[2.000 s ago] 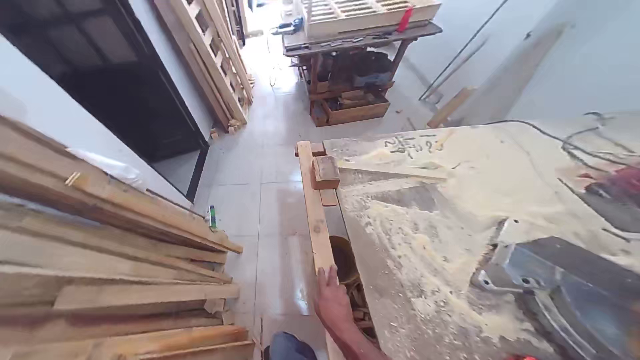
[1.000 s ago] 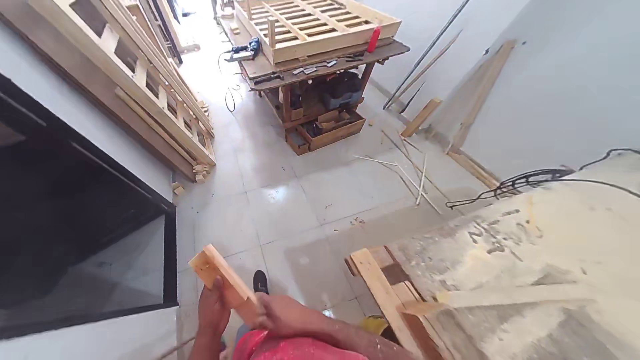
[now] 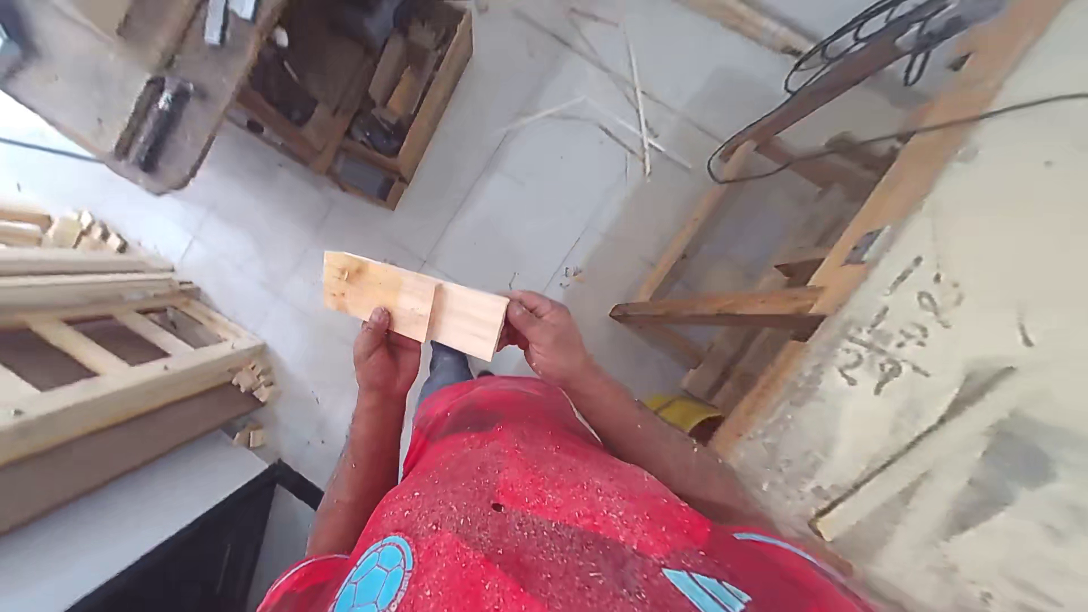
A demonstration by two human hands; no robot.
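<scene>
In front of my red shirt I hold two short wooden boards, one lying over the other and offset lengthwise. The upper board (image 3: 378,293) reaches to the left and shows a knot near its far end; the lower board (image 3: 467,321) sticks out to the right. My left hand (image 3: 387,353) grips the overlapped part from the near edge, thumb on the upper board. My right hand (image 3: 548,336) holds the right end of the lower board, its fingers partly hidden behind it.
A dusty workbench (image 3: 977,280) with pencil marks stands at the right, a black cable (image 3: 850,161) across it. A yellow bucket (image 3: 688,414) is beneath its edge. Slatted wooden frames (image 3: 127,382) lean at the left. A table (image 3: 93,76) and a scrap box (image 3: 433,110) stand ahead; thin strips (image 3: 637,102) lie on the floor.
The view has swung away from the workbench. My right hand was on a long wooden strip at the bench edge two seconds ago; now both hands hold the short boards before my body.
</scene>
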